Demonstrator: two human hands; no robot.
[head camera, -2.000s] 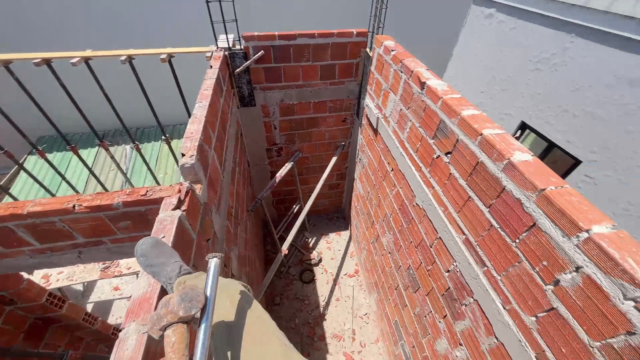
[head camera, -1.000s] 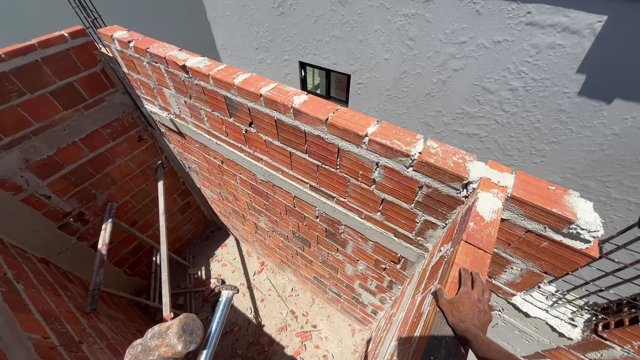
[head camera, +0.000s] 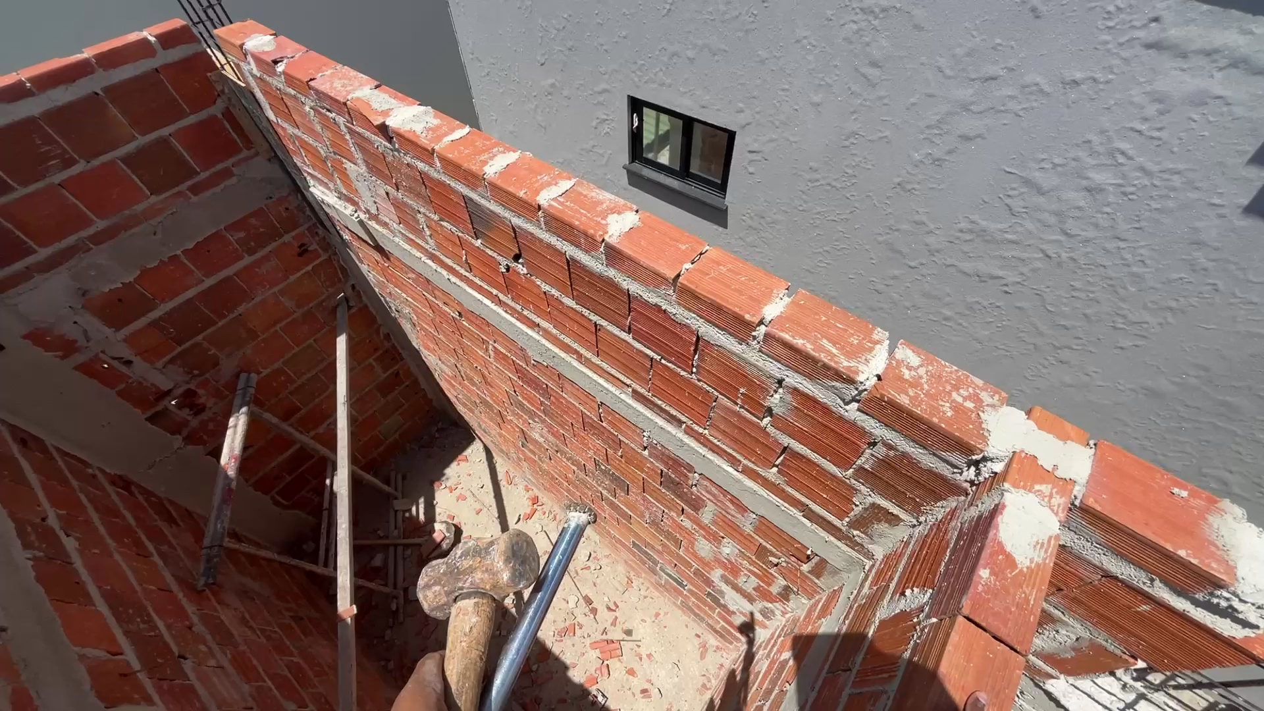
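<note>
At the bottom edge, part of my left hand (head camera: 423, 686) is closed around the wooden handle of a hammer (head camera: 478, 575) with a worn, blocky metal head. A shiny metal bar (head camera: 538, 607) with a dusty tip runs close beside the handle; its lower end is out of view, so its hold cannot be seen. Only a fingertip of my right hand (head camera: 976, 701) shows, at the top of the near brick cross wall (head camera: 995, 592). That wall meets the long hollow-brick wall (head camera: 726, 291), which has mortar patches along its top course.
Far below lies a floor (head camera: 632, 632) strewn with brick rubble. Wooden props (head camera: 344, 474) and a dark pole (head camera: 227, 479) stand at the left. Beyond the long wall rises a grey rendered wall (head camera: 938, 178) with a small window (head camera: 681, 148). Steel rebar (head camera: 1185, 681) sticks out at lower right.
The view has swung right since the oldest frame. A second ago my right hand lay spread on the cross wall's top; now only a fingertip shows. The hammer and bar remain together.
</note>
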